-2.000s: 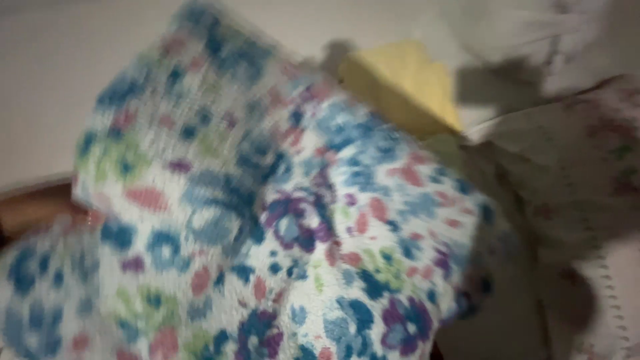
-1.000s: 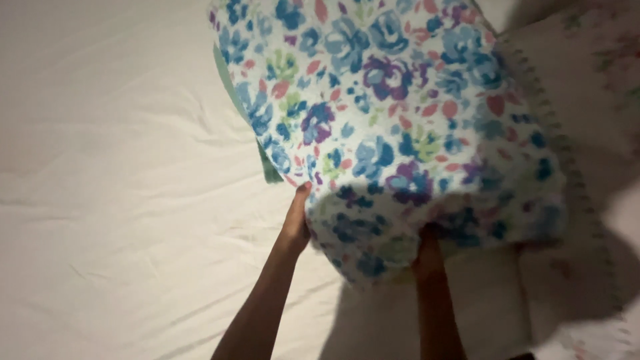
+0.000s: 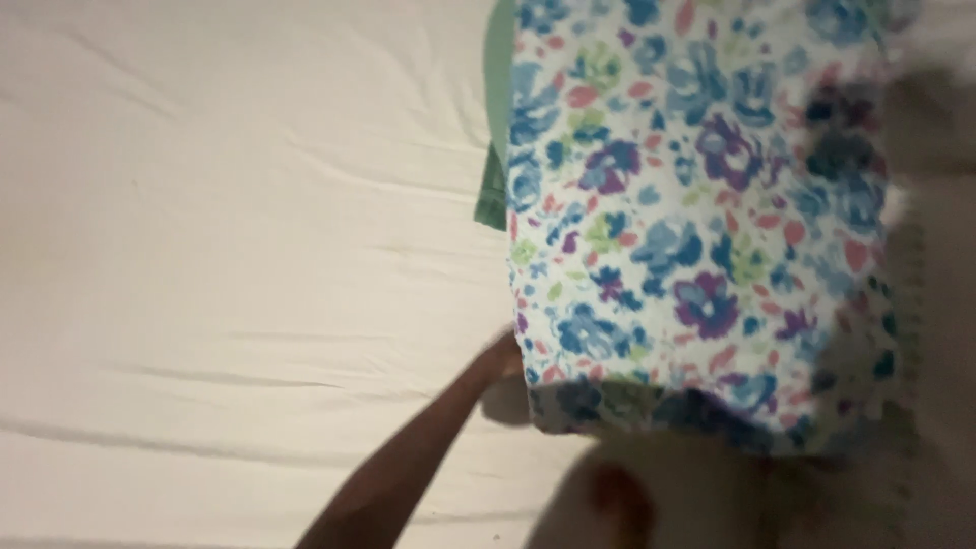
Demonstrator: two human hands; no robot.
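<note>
A piece of floral cloth (image 3: 686, 229), white with blue, purple, green and pink flowers, lies flat over the right half of the view. My left hand (image 3: 509, 354) is at its lower left edge, fingers hidden by the cloth, so its hold cannot be told. A green fabric item (image 3: 496, 183) shows from under the cloth's left side. Below the cloth's lower edge is a dim, blurred reddish-brown patch that may be part of my right hand (image 3: 621, 496); its fingers cannot be made out.
A pale, wrinkled bedsheet (image 3: 229, 252) spreads across the left. Along the right side, in shadow, runs a fabric with a stitched or trimmed edge (image 3: 911, 305). A dark shadow falls over the lower right.
Two seconds ago the floral cloth was bunched and raised; now it lies flatter. A second ago both forearms showed at its lower edge; now only the left one is plain.
</note>
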